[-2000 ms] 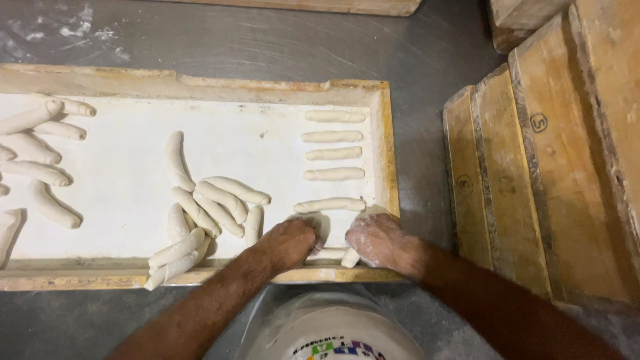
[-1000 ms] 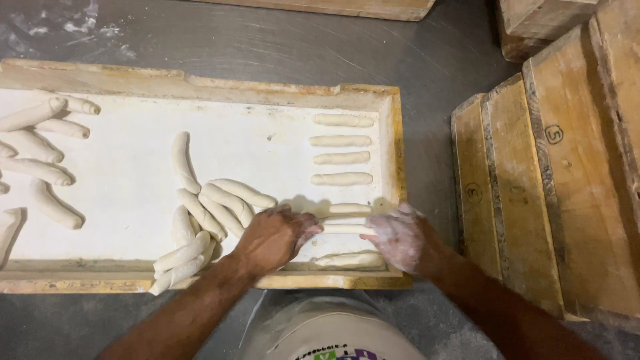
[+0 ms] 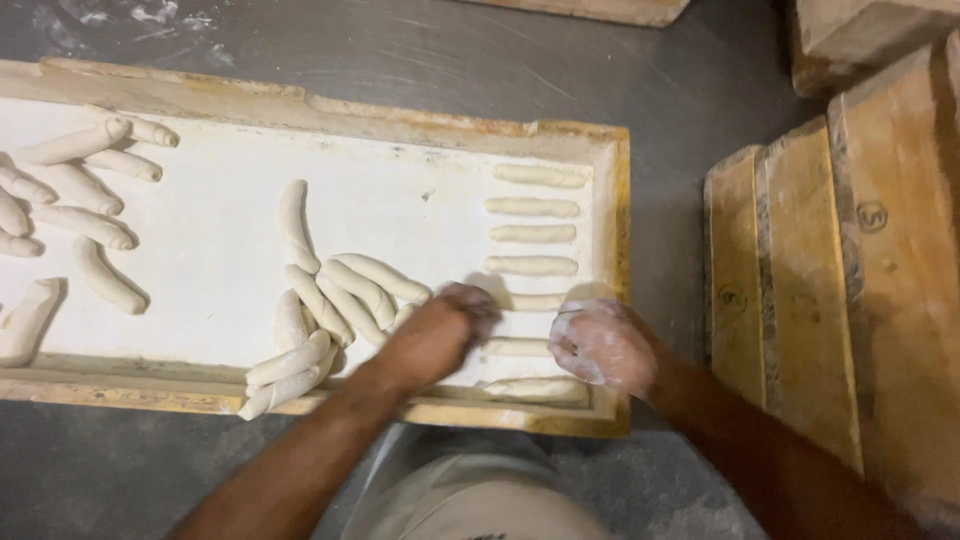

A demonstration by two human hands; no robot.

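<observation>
A shallow wooden dough tray [image 3: 622, 225] holds dough rolls. Near its right end, several rolls lie crosswise in a column, among them a top dough roll [image 3: 540, 176]. My left hand [image 3: 474, 311], blurred and curled, is by the left ends of two rolls. My floury right hand [image 3: 604, 345] covers the right end of the lower of these, a dough roll [image 3: 516, 347]; the upper dough roll [image 3: 532, 302] lies just above. Whether either hand grips dough is unclear. Closest to the front wall is a wider dough roll [image 3: 536, 389]. Left of my left hand is a dough pile [image 3: 352, 300].
More dough rolls [image 3: 75, 172] lie at the tray's left. Wooden boxes or trays [image 3: 802, 285] stand close on the right, beyond a narrow gap. Another wooden box [image 3: 870, 37] is at upper right. A metal surface [image 3: 420, 67] with flour marks extends behind the tray.
One second ago, a roll was between my hands, close below another roll. Now those two rolls lie farther apart. Two seconds ago my hands were nearer the tray's front wall.
</observation>
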